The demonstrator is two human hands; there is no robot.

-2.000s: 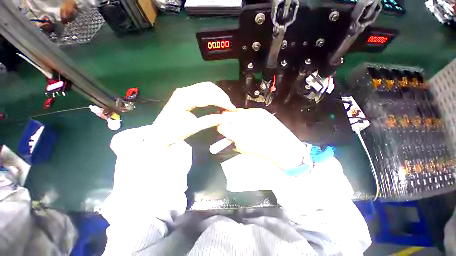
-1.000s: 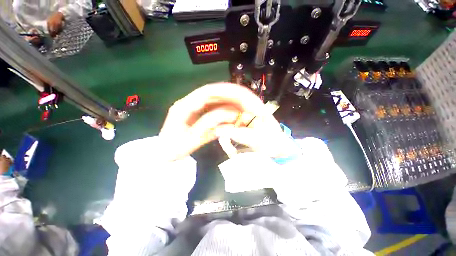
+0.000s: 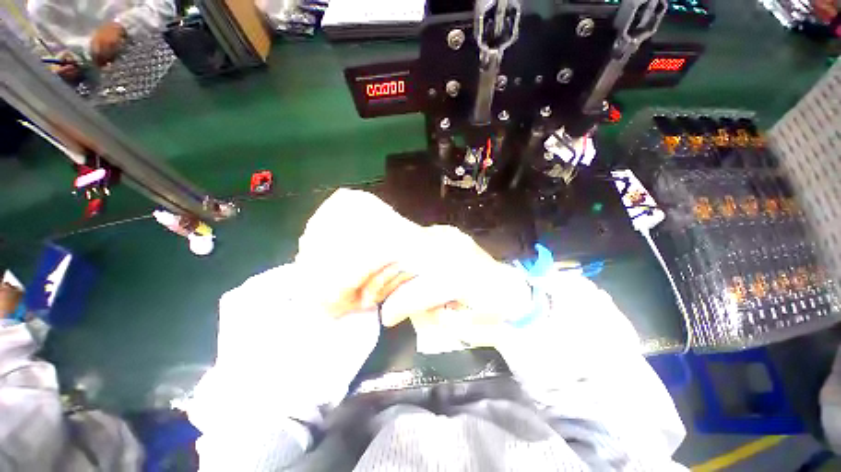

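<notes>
My left hand [image 3: 355,249] and my right hand [image 3: 461,277] are together over the green mat in front of the black fixture. Both are overexposed, with fingers curled and touching. What lies between them is hidden. A white sheet [image 3: 441,339] lies under my right hand near the bench edge. A blue band [image 3: 537,290] is on my right wrist. A pale, thin tool [image 3: 567,265] shows beyond that wrist.
The black press fixture [image 3: 590,217] with metal clamps stands ahead. The blister tray [image 3: 738,221] is at right. A red housing [image 3: 262,182] lies left of centre. A metal arm [image 3: 120,129] slants in from the left. Another person's hand [image 3: 108,43] is at top left.
My hands have turned and closed together, lower and nearer to me. The pale tool seen at my right fingers one second ago now shows by the wrist.
</notes>
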